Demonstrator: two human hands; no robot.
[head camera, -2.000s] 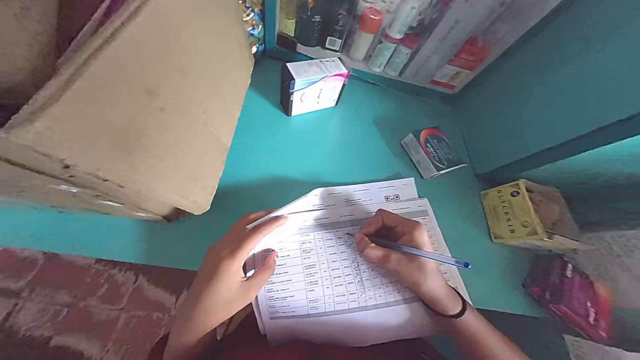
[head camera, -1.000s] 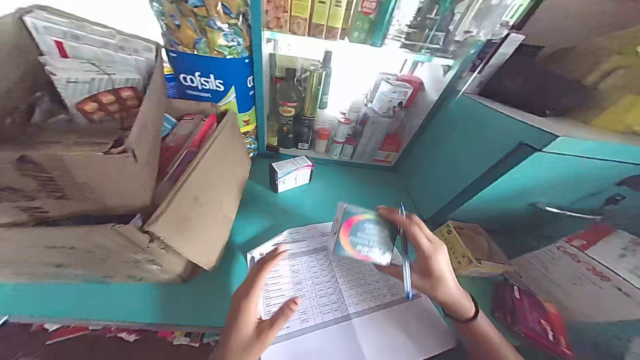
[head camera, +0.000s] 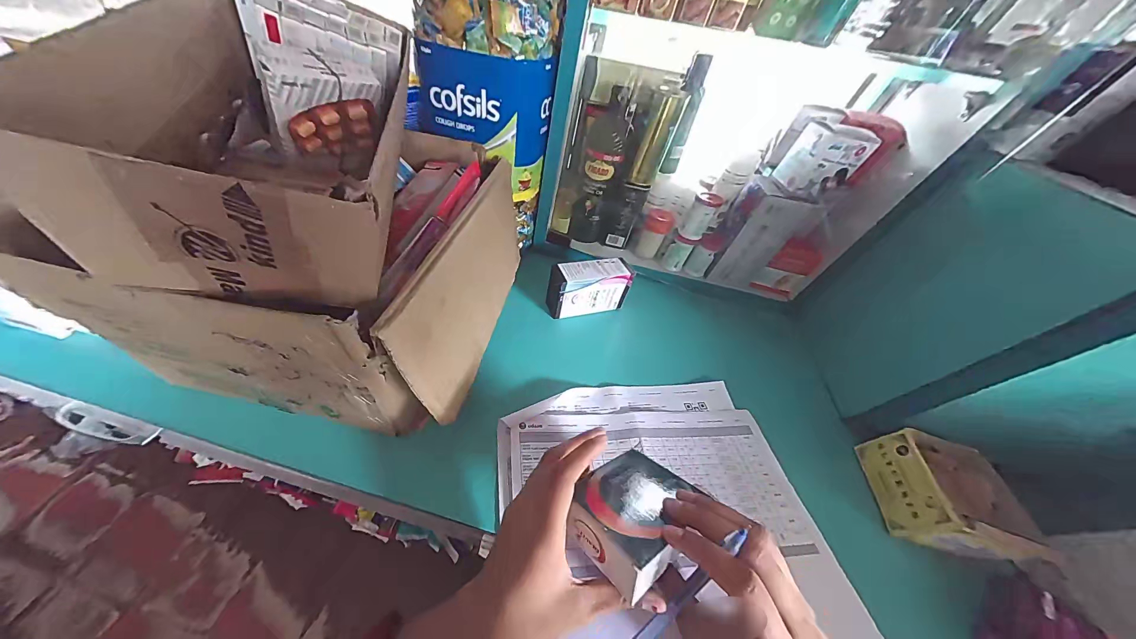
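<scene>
A small dark and white carton (head camera: 626, 510) with a red-orange arc on its face is held tilted between both hands, above the papers. My left hand (head camera: 541, 532) grips its left side, thumb beneath. My right hand (head camera: 741, 568) touches its right side with the fingertips and also holds a blue pen (head camera: 697, 581). Under the hands lie printed sheets (head camera: 745, 444) with a table grid, partly covered by hands and carton. Another small black and white box (head camera: 592, 287) sits on the teal counter (head camera: 692, 346) beyond the sheets.
Open cardboard boxes (head camera: 302, 240) with packets inside stand at the left. Behind are a blue Cofsils container (head camera: 484, 98) and a lit glass cabinet (head camera: 548, 142) of bottles. A yellow glycerin carton (head camera: 905, 488) is at the right. Brick flooring (head camera: 80, 524) shows below the counter's edge.
Two seconds ago the right hand held the pen on the sheet, and the carton lay on the counter at the right. The right hand then lifted it; now the left hand grips it too.
</scene>
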